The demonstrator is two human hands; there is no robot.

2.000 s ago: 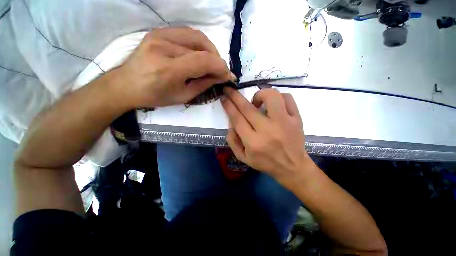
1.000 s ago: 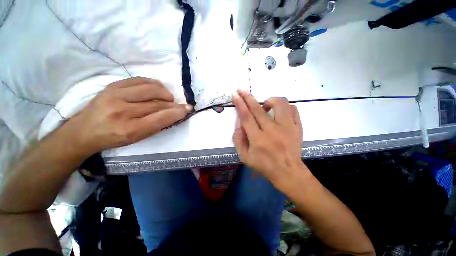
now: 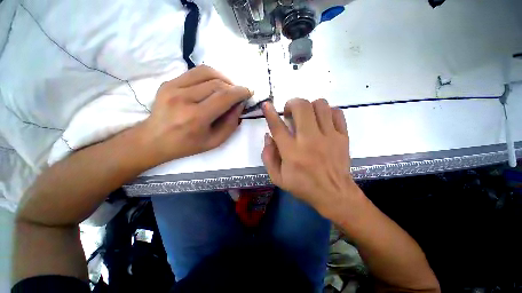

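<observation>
The white quilted lining with dark stitch lines lies at the left, under and behind my left forearm. A black fabric strip runs along it towards my left hand. My left hand pinches a dark seam edge between thumb and fingers. My right hand lies flat on the bed with its index fingertip on the right end of that edge; its other fingers are slightly bent. The presser foot area is above and behind the fingertips. How the cloth folds under my left fingers is hidden.
The grey tension knob hangs from the machine head at the top. A measuring tape runs along the table's front edge. A dark line crosses the white bed. My jeans-covered lap, a red item and dark heaps are below.
My left hand has moved right, close to my right fingertips, with the dark edge pinched. The black strip's visible part is shorter. The view has shifted, so the machine head appears further left and higher.
</observation>
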